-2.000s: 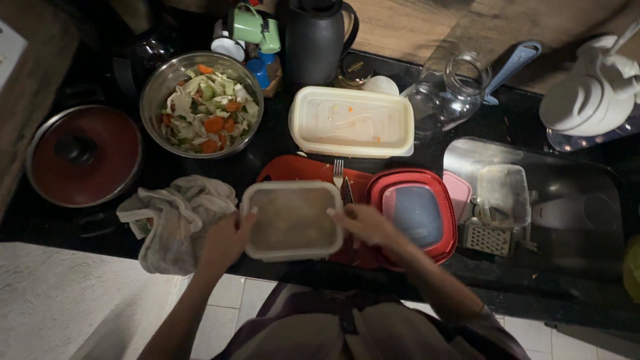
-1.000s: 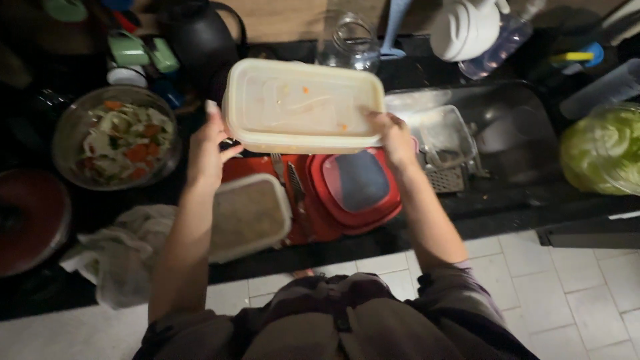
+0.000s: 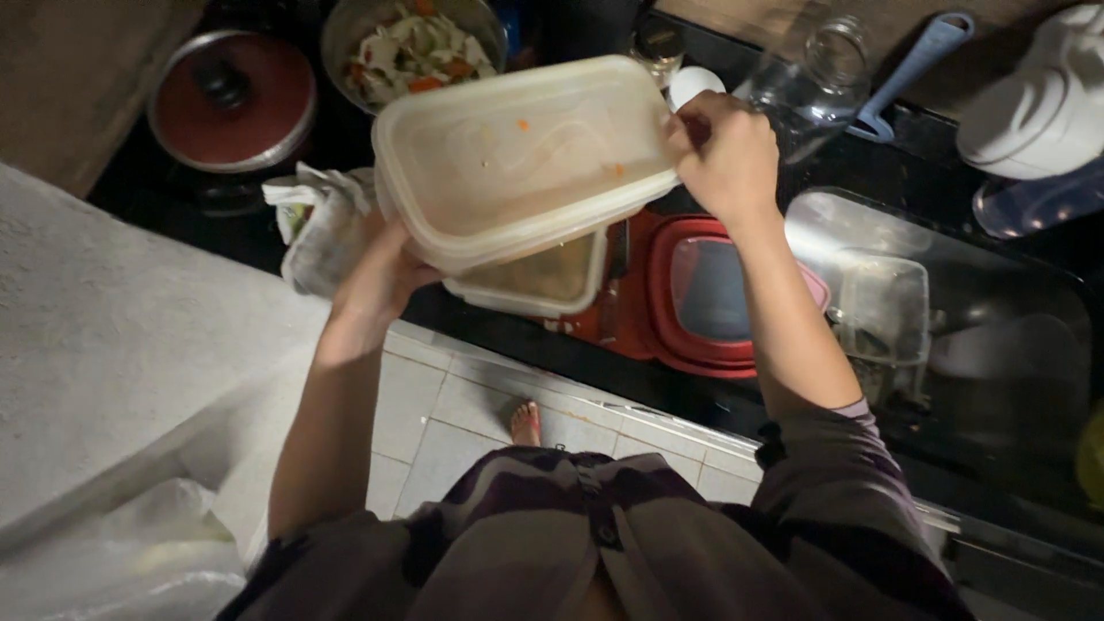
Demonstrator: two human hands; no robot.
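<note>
A cream plastic food container (image 3: 535,155), with small orange bits on it, is held in the air between both hands. My left hand (image 3: 375,267) grips its lower left corner, while my right hand (image 3: 729,159) grips the right end. Below it on the counter, partly covered from view, lies a rectangular container with a pale rim (image 3: 552,280). Just right of that, a red-rimmed square container (image 3: 707,289) rests on a red board (image 3: 634,319). A metal bowl of cut cabbage and carrot (image 3: 418,52) stands behind the held container.
A pot with a red lid (image 3: 233,99) stands at the back left, near a crumpled cloth (image 3: 323,224). The steel sink (image 3: 1000,345) on the right holds a clear container (image 3: 888,302). Behind are a glass jar (image 3: 832,69), a blue utensil (image 3: 918,69) and white dishes (image 3: 1035,112).
Both hands were on the pale-rimmed container on the counter; they have since taken hold of the cream container, which stood at the back, and lifted it. The view has shifted.
</note>
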